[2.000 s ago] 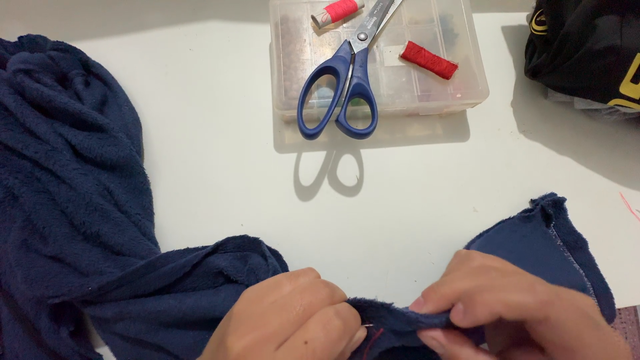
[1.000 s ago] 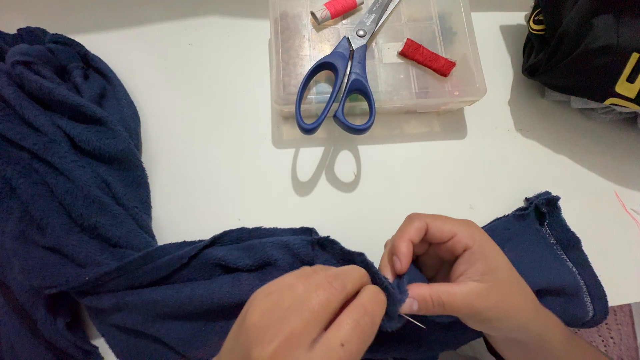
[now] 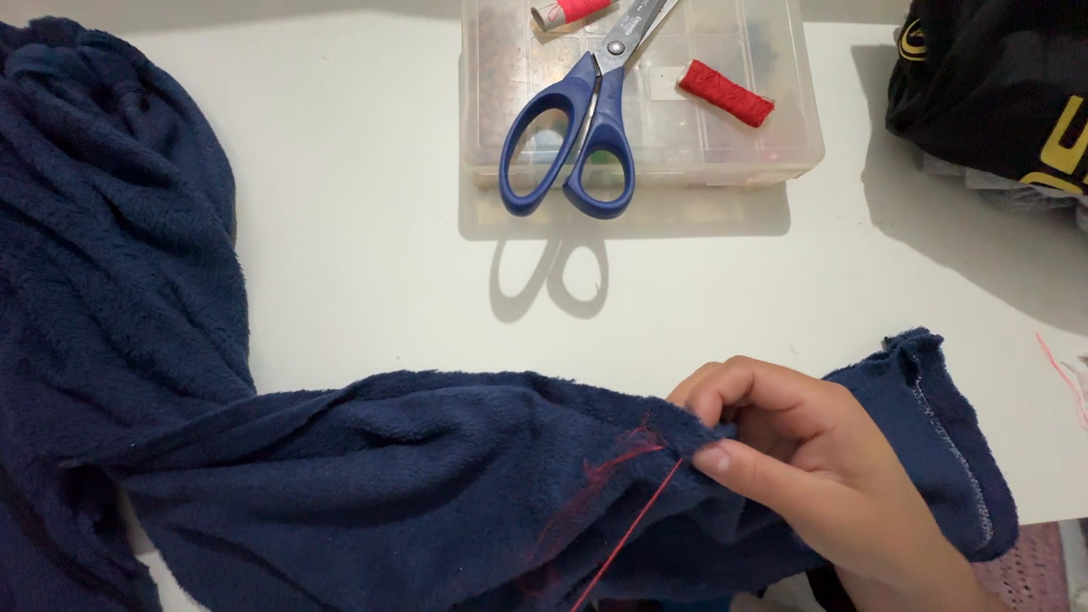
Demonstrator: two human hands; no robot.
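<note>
Navy fleece fabric [image 3: 408, 476] stretches across the lower part of the head view, with a bulky bunch at the left and a stitched end at the right. My right hand [image 3: 790, 459] pinches its upper edge between thumb and fingers. From beside the thumb, a taut red thread [image 3: 629, 534] runs down and left out of the bottom of the view. Looser red thread, partly blurred, lies over the fabric near the same spot. My left hand is out of view, and no needle can be seen.
A clear plastic compartment box [image 3: 646, 161] stands at the top, bearing blue-handled scissors [image 3: 614, 48], a red thread spool [image 3: 725, 93] and a pinkish-red spool [image 3: 574, 10]. Black cloth with yellow print [image 3: 977, 93] lies at upper right. A pink thread [image 3: 1058, 365] rests at the right edge.
My left hand, at the fabric edge beside my right hand a second ago, has left the view. The red thread now stretches taut from the fabric. My right hand still pinches the edge.
</note>
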